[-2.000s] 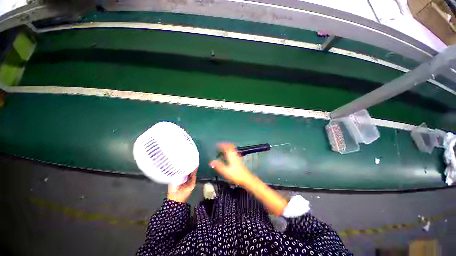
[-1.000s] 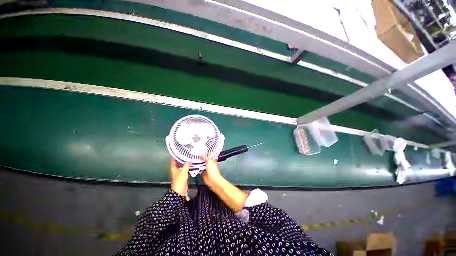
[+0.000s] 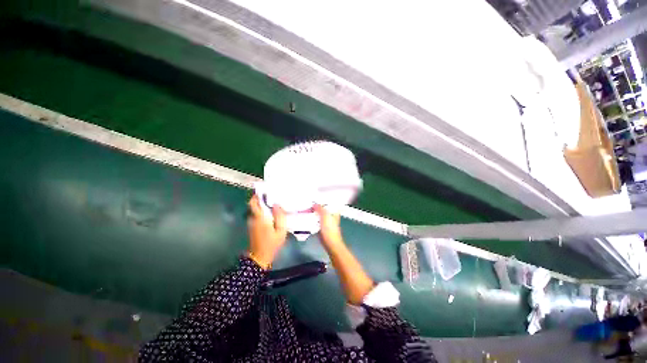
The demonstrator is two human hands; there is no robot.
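Observation:
A white fan housing (image 3: 312, 174) is held up over the edge between the green bench and the belt, its smooth, slotted side in view. My left hand (image 3: 267, 230) grips its lower left side. My right hand (image 3: 330, 228) grips its lower right side. The image is slightly blurred and some fingertips are hidden by the housing. A black electric screwdriver (image 3: 294, 274) lies on the bench below the housing, close to my left sleeve.
Clear plastic boxes (image 3: 430, 261) stand on the bench to the right, with white crumpled material (image 3: 538, 300) beyond. A metal post (image 3: 496, 228) and a long white shelf (image 3: 426, 78) rise over the belt. A cardboard box (image 3: 594, 152) sits on the shelf.
My right hand moved from near the screwdriver to the fan housing. Both hands then lifted and tilted it away, so its grille no longer shows. The camera view has turned and tilted.

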